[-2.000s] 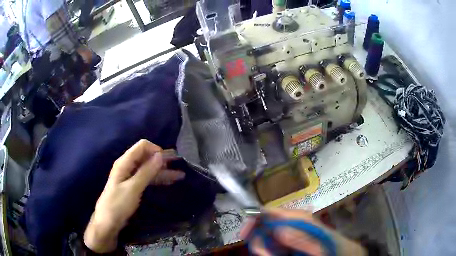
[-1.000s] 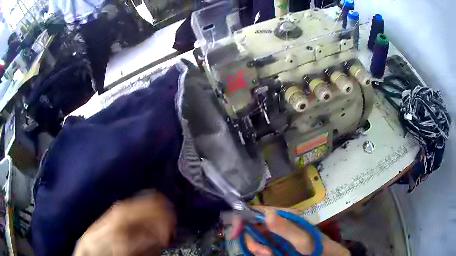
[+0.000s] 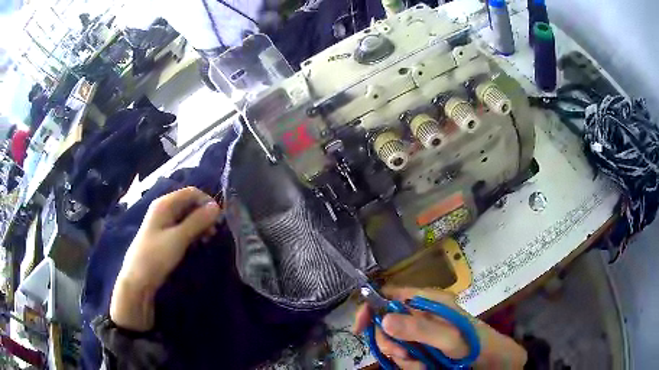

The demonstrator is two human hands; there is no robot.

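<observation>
My right hand [image 3: 426, 334] holds blue-handled scissors [image 3: 454, 318] at the lower middle. Their blades point up and left over the grey striped lining [image 3: 300, 242], which forms an open curved shape left of the overlock machine [image 3: 462, 144]. The navy garment [image 3: 195, 296] lies around and below the lining. My left hand [image 3: 162, 246] is over the navy cloth at the left rim of the lining, thumb and fingertips close together. I cannot tell if cloth or thread is between them. The presser foot area is partly hidden by dark machine parts.
A yellow frame [image 3: 462, 266] is at the machine front. A tangled black-and-white strip bundle [image 3: 623, 137] and dark green handles [image 3: 567, 101] lie right. Thread cones [image 3: 545, 61] stand behind. A clear eye guard [image 3: 249, 69] sticks out at the machine's left end. Dark cloth [image 3: 115, 155] lies at far left.
The view has shifted. My left hand has moved up to the lining's left rim. The lining opening looks wider and rounder. The scissors remain in my right hand.
</observation>
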